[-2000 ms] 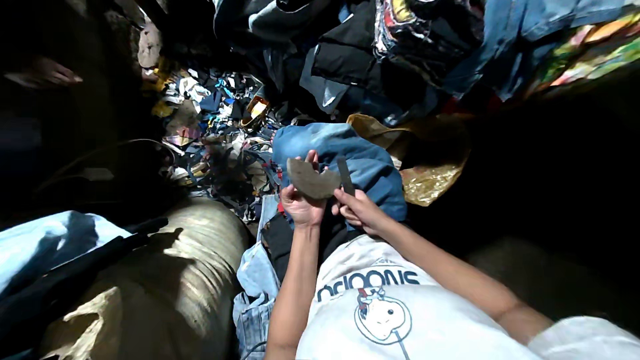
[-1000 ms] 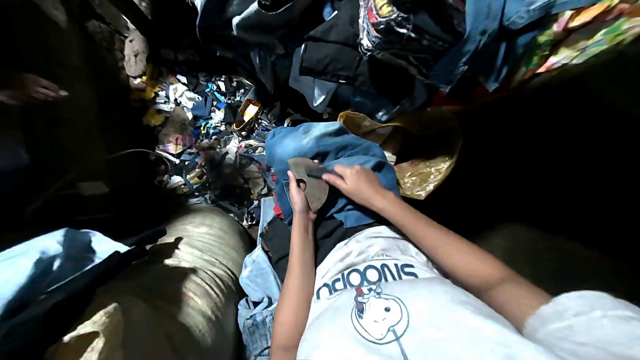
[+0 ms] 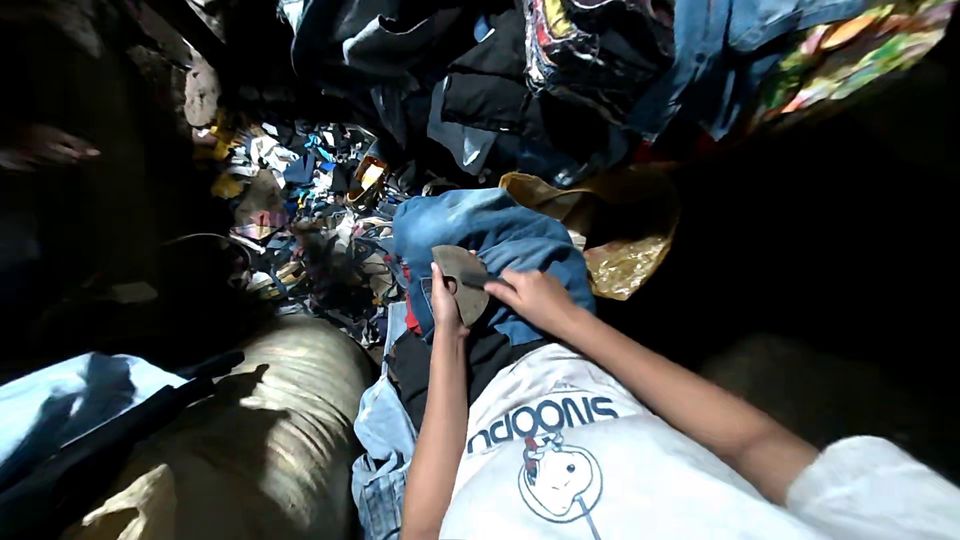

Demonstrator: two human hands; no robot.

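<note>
My left hand [image 3: 445,300] holds a flat, grey-brown, half-disc-shaped piece [image 3: 466,300] with a notch at its inner edge; its material is unclear. A dark, flat, blade-like tool [image 3: 475,280] lies across the face of that piece, its other end gripped by my right hand [image 3: 531,298]. Both hands are above blue denim cloth [image 3: 480,217] bunched over my lap. Red cloth [image 3: 412,315] shows at the denim's left edge, and dark cloth [image 3: 420,367] is below it.
Fabric scraps [image 3: 300,172] cover the ground at upper left. Dark garments and jeans [image 3: 697,60] are heaped at the top. A yellowish sack [image 3: 630,266] stands right of the denim, a full pale sack [image 3: 307,390] at lower left. Another person's hand [image 3: 56,146] shows at far left.
The half-disc piece has turned from wide to upright in my left hand. My right hand has brought the dark tool from beside the piece onto its face.
</note>
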